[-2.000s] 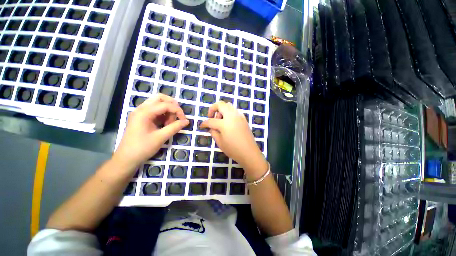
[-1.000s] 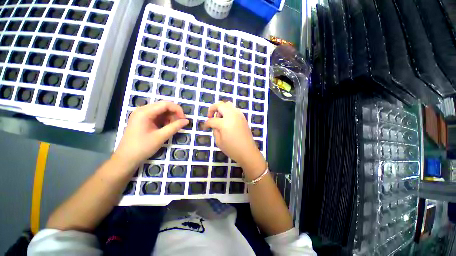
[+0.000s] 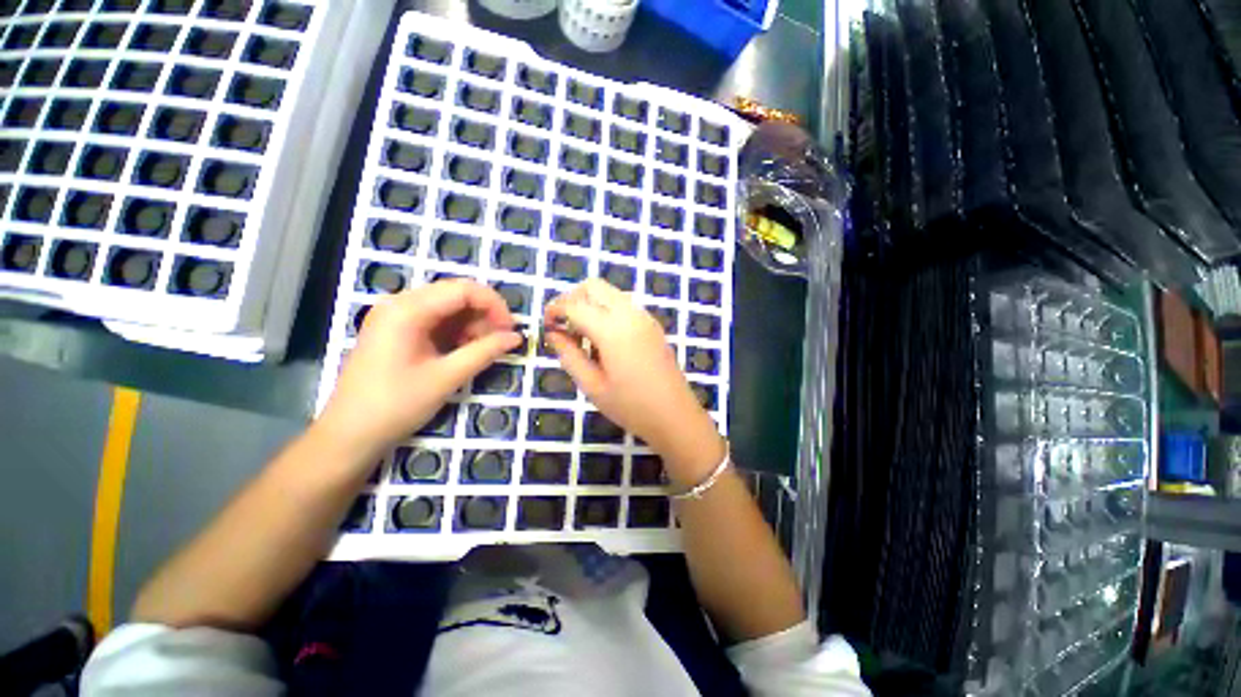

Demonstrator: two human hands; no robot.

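Observation:
A white grid tray (image 3: 572,545) lies in front of me, its near edge at my lap. Its square pockets hold small round dark grey components (image 3: 422,466). My left hand (image 3: 429,347) is over the tray's middle, thumb and index finger pinched together at a tiny dark and yellowish piece (image 3: 532,341). My right hand (image 3: 606,347) is just to its right, fingertips close to the same piece. Whether the right fingertips touch it is too small to tell. The hands hide several pockets.
Stacked white trays (image 3: 272,259) stand at the left. Beyond the tray are white rolls (image 3: 596,23) and a blue bin (image 3: 715,21). A clear cup (image 3: 779,225) with yellow bits stands at the tray's right. Black blister trays (image 3: 905,449) and clear blister trays (image 3: 1075,477) are further right.
My right fingertips have shifted and now meet near my left fingertips, with a tiny yellowish glint between them. The trays have barely moved in view.

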